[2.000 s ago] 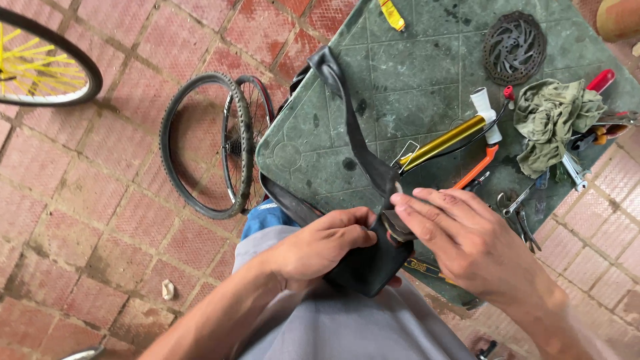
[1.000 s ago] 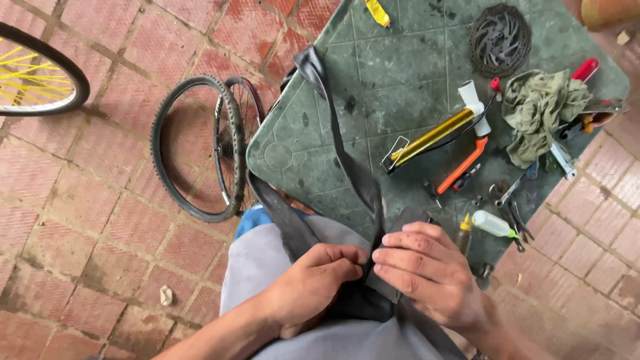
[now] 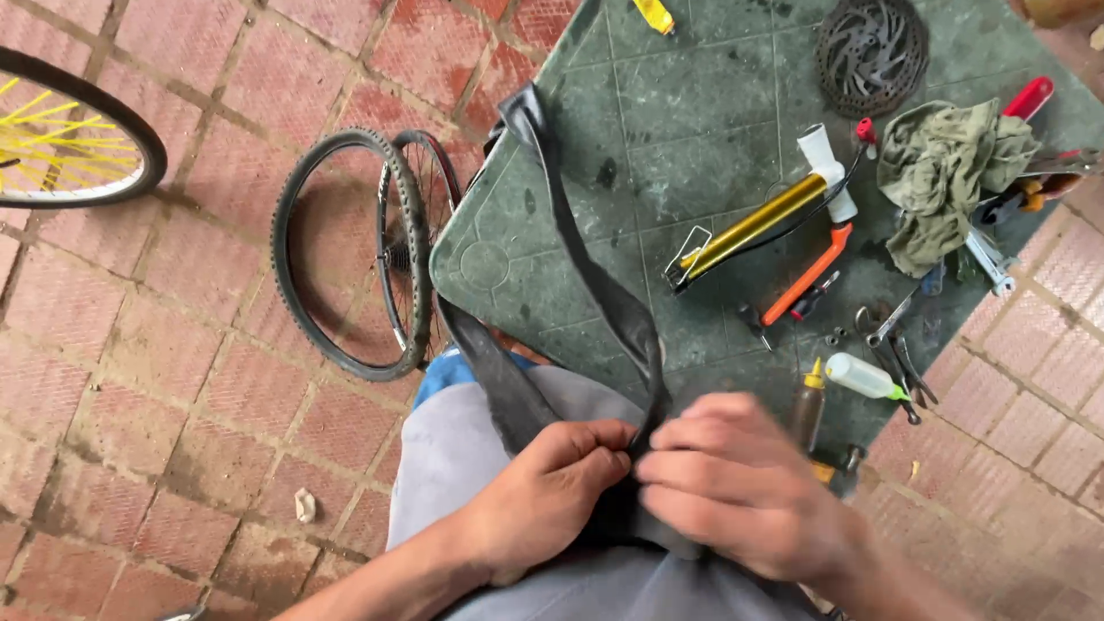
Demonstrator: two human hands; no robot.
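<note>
A flat black rubber inner tube (image 3: pixel 588 269) runs over the corner of the green table and down to my lap. My left hand (image 3: pixel 552 492) pinches it between thumb and forefinger above my thighs. Close beside, my right hand (image 3: pixel 733 483) is at the tube with curled fingers, blurred; whether it grips the rubber is hidden. Another stretch of the tube hangs past the table corner to the left of my left hand. Dark material lies under both hands, partly covered by them.
The green table (image 3: pixel 552 319) bears a gold hand pump (image 3: pixel 750 224), an orange-handled tool (image 3: pixel 806 276), a brake rotor (image 3: pixel 873 56), a rag (image 3: pixel 944 181), wrenches (image 3: pixel 893 323) and a clear bottle (image 3: pixel 862 377). A loose tyre (image 3: pixel 285 259) and a yellow-spoked wheel (image 3: pixel 69 147) are at the left.
Two seconds ago, both hands were at a bulky black part of the rubber in my lap; now my left hand pinches a narrow stretch. The bottle, out of sight at first, shows now.
</note>
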